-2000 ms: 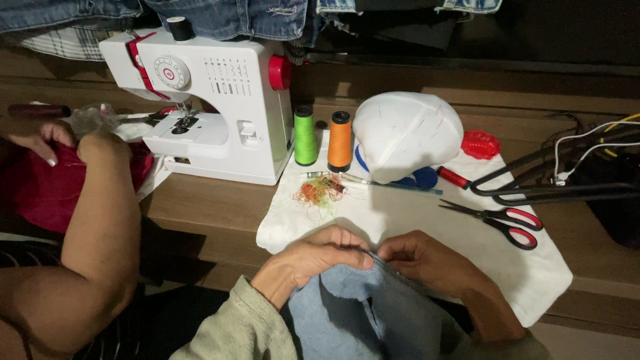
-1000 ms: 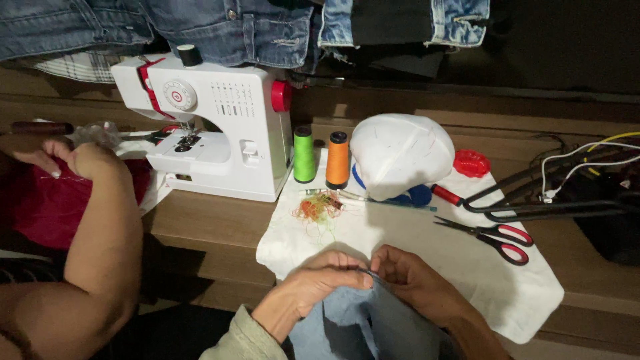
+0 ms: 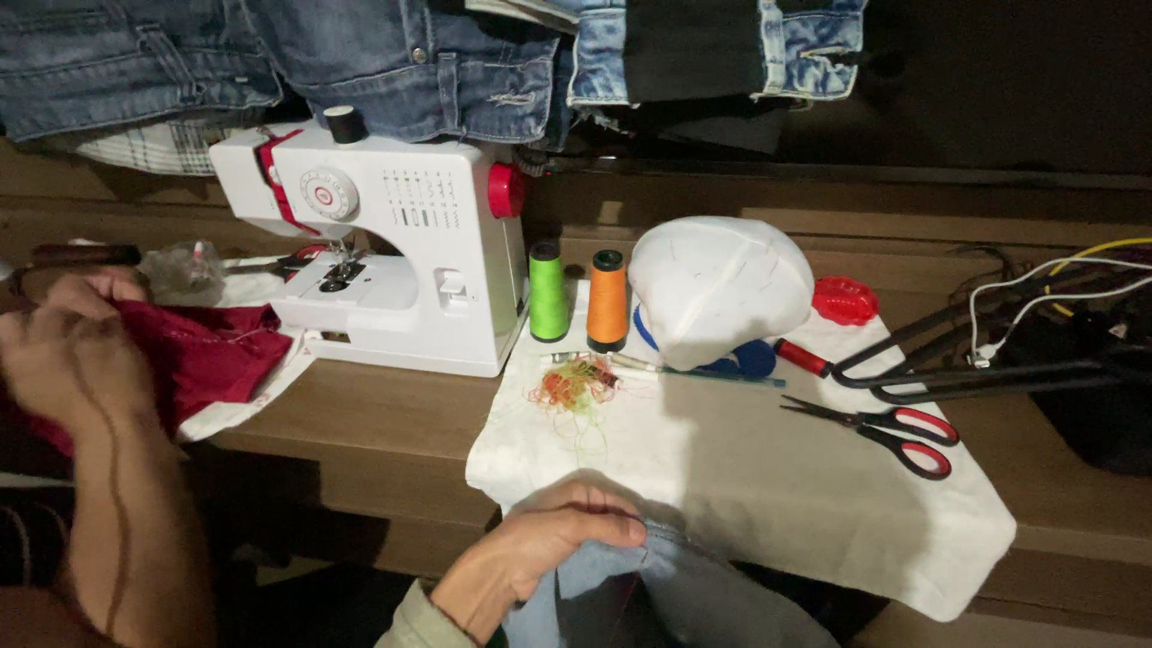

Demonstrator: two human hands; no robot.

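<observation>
My left hand (image 3: 562, 544) pinches the edge of a light blue denim garment (image 3: 697, 576) between thumb and fingers at the bottom centre. A thin dark reddish thread hangs at the fabric below the thumb. My right hand is out of the frame. Beyond the denim, a white cloth (image 3: 720, 450) carries a tangle of orange and green thread (image 3: 576, 387), a green thread cone (image 3: 547, 292), an orange thread cone (image 3: 607, 301) and scissors with black and red handles (image 3: 873, 423), their blades partly apart. A white fabric-covered rounded object (image 3: 720, 288) rests behind the thread.
A white sewing machine (image 3: 405, 243) stands left of the cones. Another person's hands (image 3: 81, 342) handle dark red fabric (image 3: 216, 351) at the far left. Folded jeans (image 3: 405, 63) lie behind. A red thread spool (image 3: 803, 357), black bars and white cable (image 3: 990, 342) are at the right.
My right hand, at the denim beside my left hand in both earlier frames, has left the view. My left hand still grips the denim.
</observation>
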